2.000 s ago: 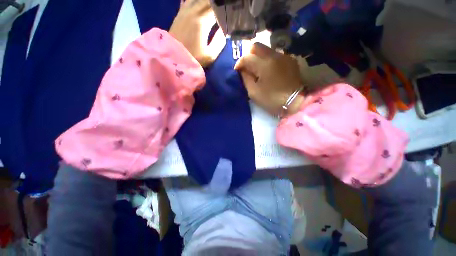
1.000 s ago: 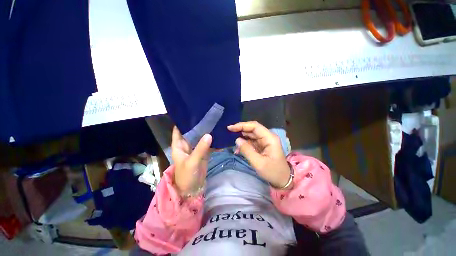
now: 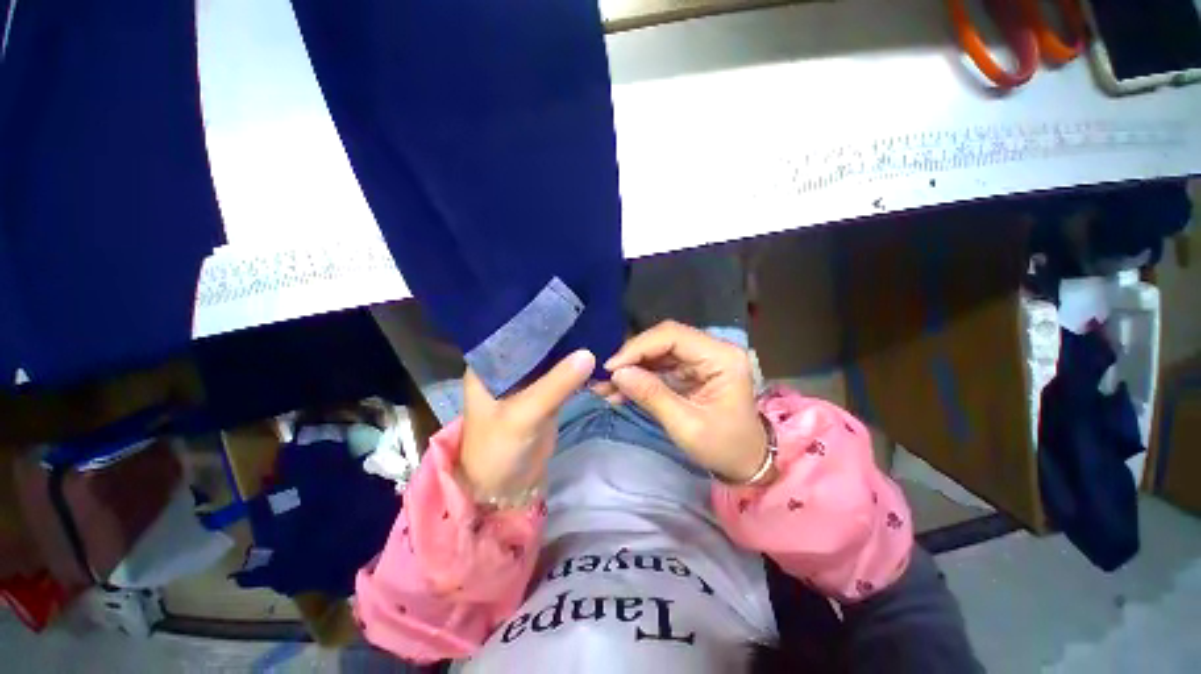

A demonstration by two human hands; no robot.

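A long navy cut panel [image 3: 481,158] runs down over the table's front edge to my lap. A lighter greyish-blue piece [image 3: 527,337] lies slanted across its lower end. My left hand [image 3: 520,428] holds the panel's lower end, with the thumb on top and the fingers mostly hidden under the cloth. My right hand [image 3: 692,395] pinches the lower right corner of the panel between thumb and fingertips. The fingertips of both hands are close together.
A larger navy panel [image 3: 99,171] hangs at the left. Orange-handled scissors [image 3: 1008,46] and a smartphone [image 3: 1152,40] lie at the table's far right. A printed ruler tape [image 3: 948,152] runs along the white table's front. Boxes with navy pieces [image 3: 316,514] stand below.
From the machine, both hands have come down to the panel's lower end at my lap. In the last second the fingertips have closed together, and the greyish-blue piece shows flatter and wider.
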